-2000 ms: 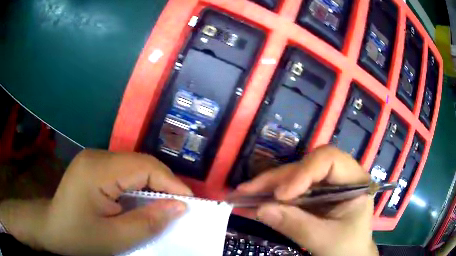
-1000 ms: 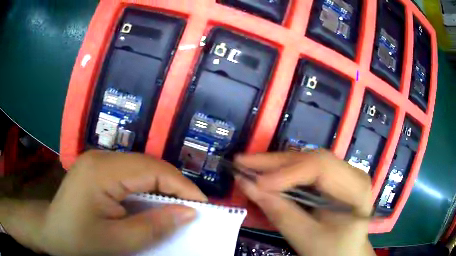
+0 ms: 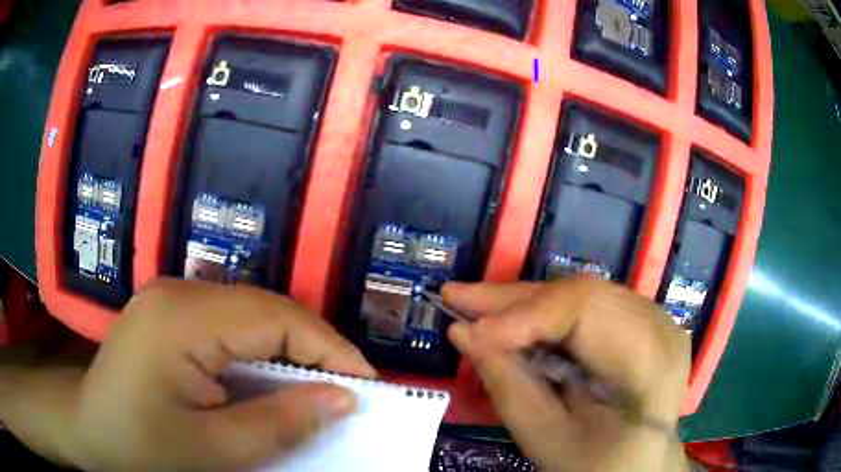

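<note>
My left hand (image 3: 212, 378) grips a white label sheet (image 3: 387, 429) with a dotted upper edge, at the lower left. My right hand (image 3: 581, 359) holds slim tweezers (image 3: 572, 369) like a pen. Their tip is at the circuit board (image 3: 420, 290) of the middle phone (image 3: 429, 180) in the near row. Whether a sticker is at the tip cannot be seen. The phone lies with its back open in a pocket of the red-pink foam tray (image 3: 346, 120). My right hand covers part of the neighbouring phone to the right.
More open-backed phones lie in the tray on both sides, such as one at the left (image 3: 254, 147), and in the far row (image 3: 622, 41). The tray rests on a green bench (image 3: 798, 221) with a curved edge. Small shiny parts (image 3: 484, 456) show below the tray.
The tray and phones have shifted left in view. The tweezers have gone from the sheet's edge, past a blurred movement, to the middle phone's circuit board. My left hand still holds the sheet.
</note>
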